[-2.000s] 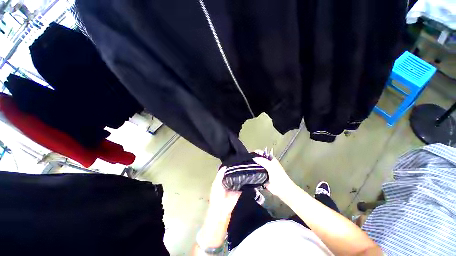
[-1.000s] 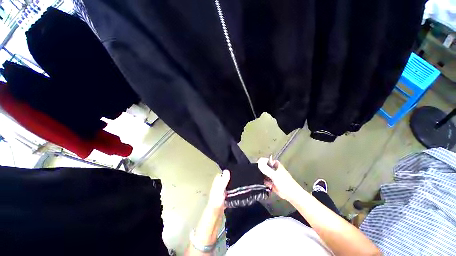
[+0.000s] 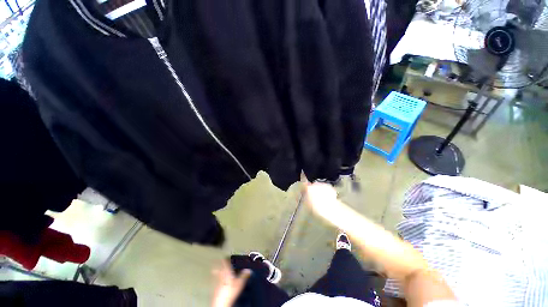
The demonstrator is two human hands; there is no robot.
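A black bomber jacket (image 3: 120,120) hangs in front of me. Its silvery front zipper (image 3: 198,115) is closed, with the slider high near the striped collar (image 3: 99,25). The near sleeve hangs free, its blurred cuff end (image 3: 211,232) just above my left hand. My left hand (image 3: 228,283) is low, blurred and empty, fingers apart. My right hand (image 3: 318,195) is raised at the lower edge of the black garments, by another cuff (image 3: 329,180); blur hides whether its fingers grip it.
A blue stool (image 3: 399,108) and a black-based pedestal fan (image 3: 437,156) stand at the right. Striped garments (image 3: 456,234) lie at the lower right. Red (image 3: 54,246) and black garments are at the left. My feet show on the floor, beside a metal bar (image 3: 288,228).
Both hands have let go of the near striped cuff. My left hand has dropped, and my right has moved up to the rear garments' lower edge. The view has swung up and right.
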